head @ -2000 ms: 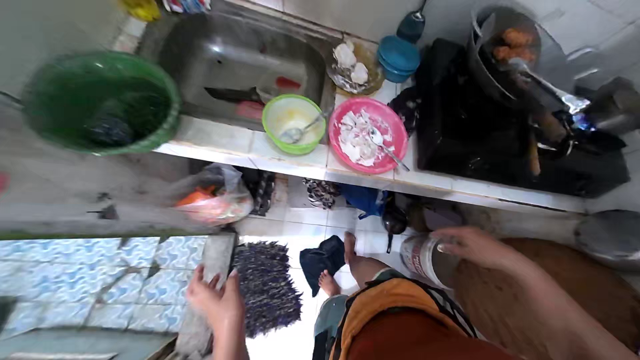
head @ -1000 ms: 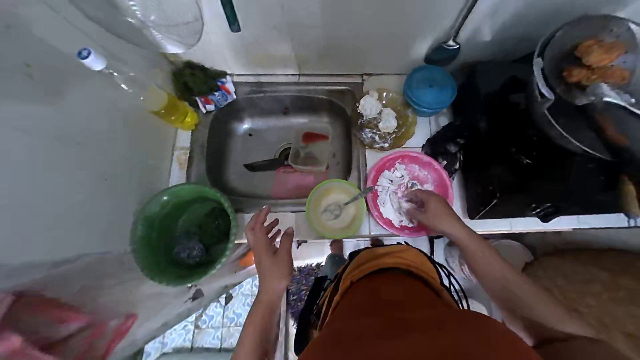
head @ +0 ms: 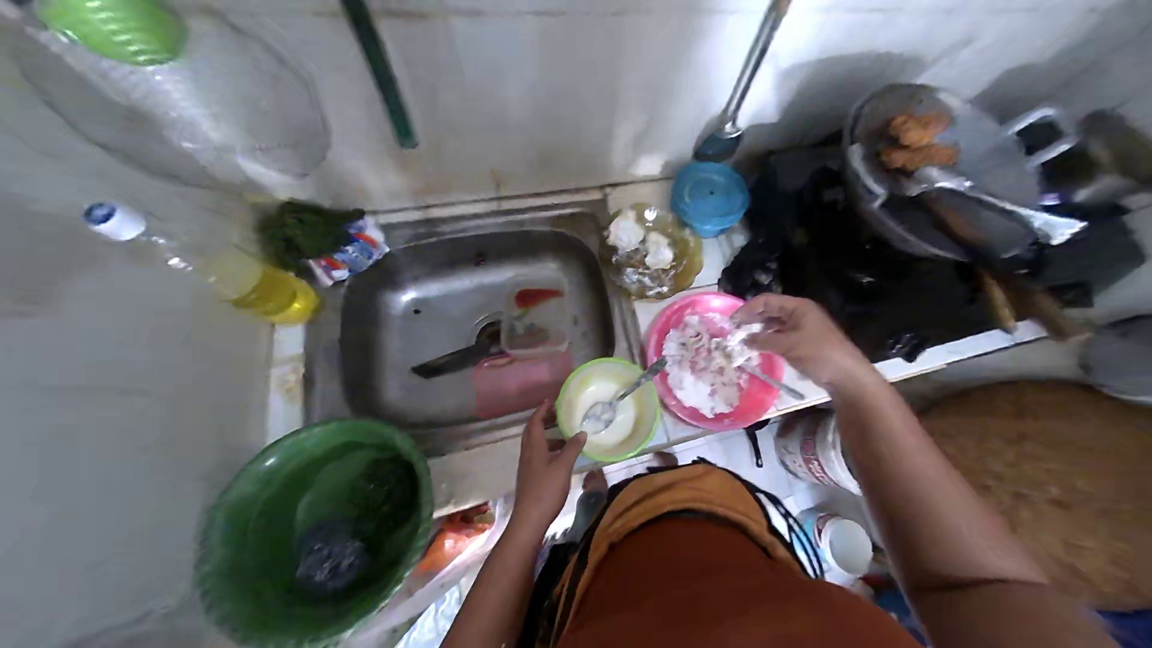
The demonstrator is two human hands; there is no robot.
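Observation:
My left hand (head: pixel 544 463) touches the left rim of a small green-rimmed bowl (head: pixel 641 439) of pale batter, in which a metal spoon (head: pixel 601 415) rests. Over the right side of a pink bowl (head: pixel 664 400) of white flour, my right hand (head: pixel 796 337) pinches a flour-coated piece (head: pixel 745 340). A fork (head: pixel 776 382) leans in the pink bowl. Behind the two bowls, a yellowish glass plate (head: pixel 688 267) holds several white-coated pieces. Browned fried pieces (head: pixel 918 141) lie on a strainer over a wok (head: pixel 868 211) at the right.
A steel sink (head: pixel 396 337) holds a knife (head: pixel 450 360), a clear plastic container (head: pixel 535 315) and a pink board (head: pixel 522 385). The green basin (head: pixel 211 540) is at lower left, near a bottle of yellow liquid (head: pixel 261 283). A blue lidded container (head: pixel 711 193) stands near the black stove (head: pixel 837 306).
My left hand has moved right to the batter bowl's rim. My right hand now holds a coated piece raised over the pink bowl. The view has shifted.

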